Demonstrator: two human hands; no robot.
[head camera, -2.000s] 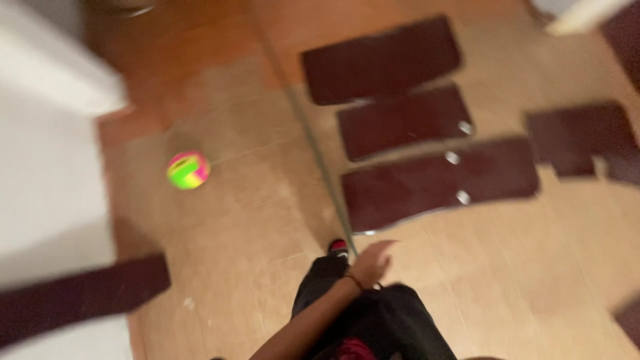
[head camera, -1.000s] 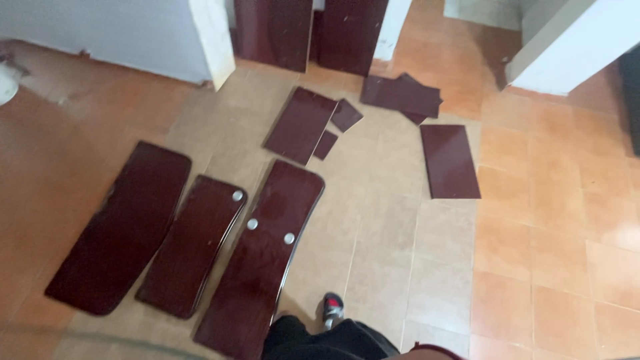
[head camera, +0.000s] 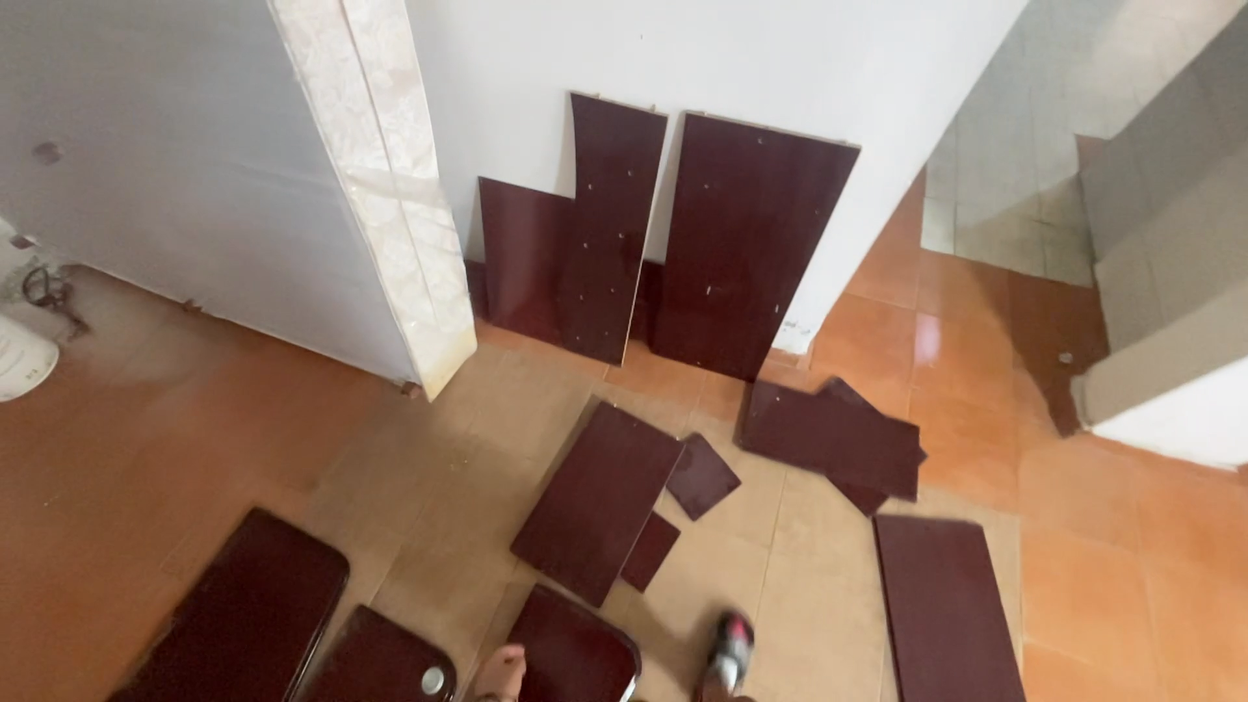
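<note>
At the bottom edge shows part of my left hand (head camera: 502, 673), cut off at the wrist, just left of a dark red glossy panel with a rounded corner (head camera: 575, 648). Whether it touches that panel cannot be told. My right hand is out of view. Further left on the floor lie a dark panel with a round metal disc (head camera: 385, 658) and a larger rounded panel (head camera: 249, 609). Ahead are a rectangular dark red board (head camera: 600, 502), small square pieces (head camera: 702, 476) beside it, overlapping boards (head camera: 834, 439) and a long board (head camera: 946, 604) at right.
Tall dark boards (head camera: 751, 244) with small holes lean on a white wall (head camera: 780, 58). A marbled wall end (head camera: 400, 195) stands at left, a white bucket (head camera: 21, 361) at the far left edge. A pillar (head camera: 1170, 380) rises at right. My foot in footwear (head camera: 729, 648) is at the bottom.
The view has swung widely, from the floor panels up to the wall with leaning boards. My left hand, absent one second ago, shows at the bottom edge. The ball seen two seconds ago is out of view.
</note>
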